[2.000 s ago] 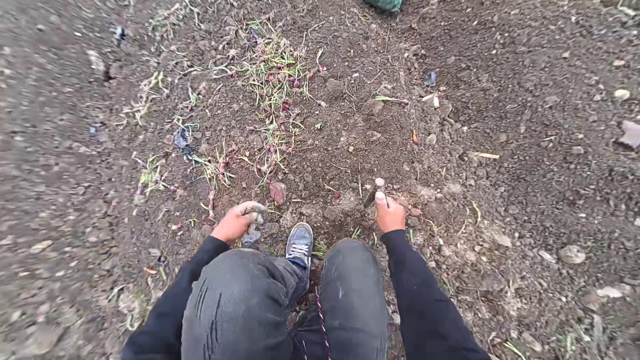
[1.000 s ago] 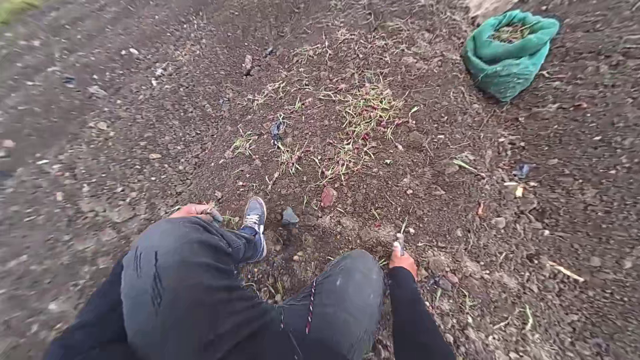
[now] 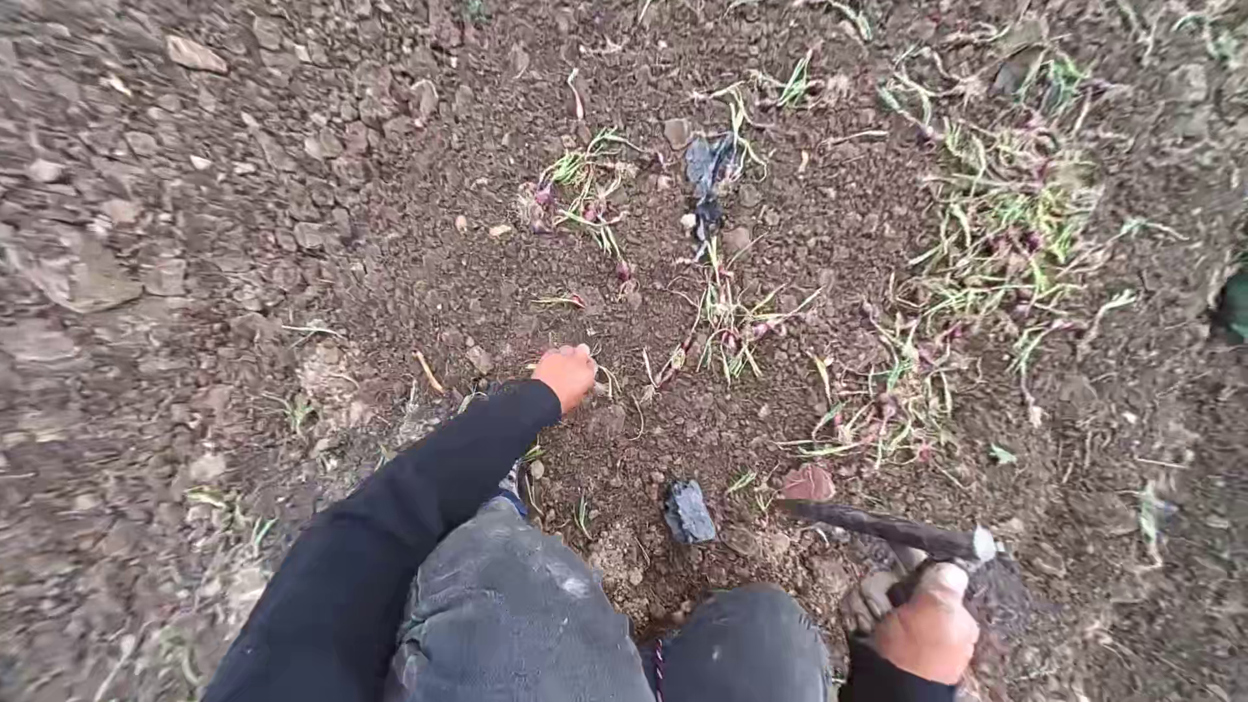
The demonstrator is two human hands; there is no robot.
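Note:
My left hand [image 3: 567,377] is low over the soil at the centre, its fingers curled next to a few thin pale stems; whether it grips them cannot be told. At the lower right my right hand [image 3: 926,624] is closed on a dark-bladed hand tool [image 3: 877,527], whose blade points left past a reddish stone [image 3: 808,483]. Between the hands lies a grey stone [image 3: 690,512]. Small red-purple onion plants with green leaves lie loose on the soil beyond, in a small bunch [image 3: 726,327] and a larger pile [image 3: 1014,234].
Crumbly brown soil with stones surrounds me. A piece of dark plastic [image 3: 710,175] lies among the plants. The edge of a green sack [image 3: 1236,300] shows at the far right. My knees [image 3: 517,604] are at the bottom, over my shoe.
My left hand has moved forward from beside my left knee, out over the soil near the plants. The view has shifted, so most of the green sack is out of frame.

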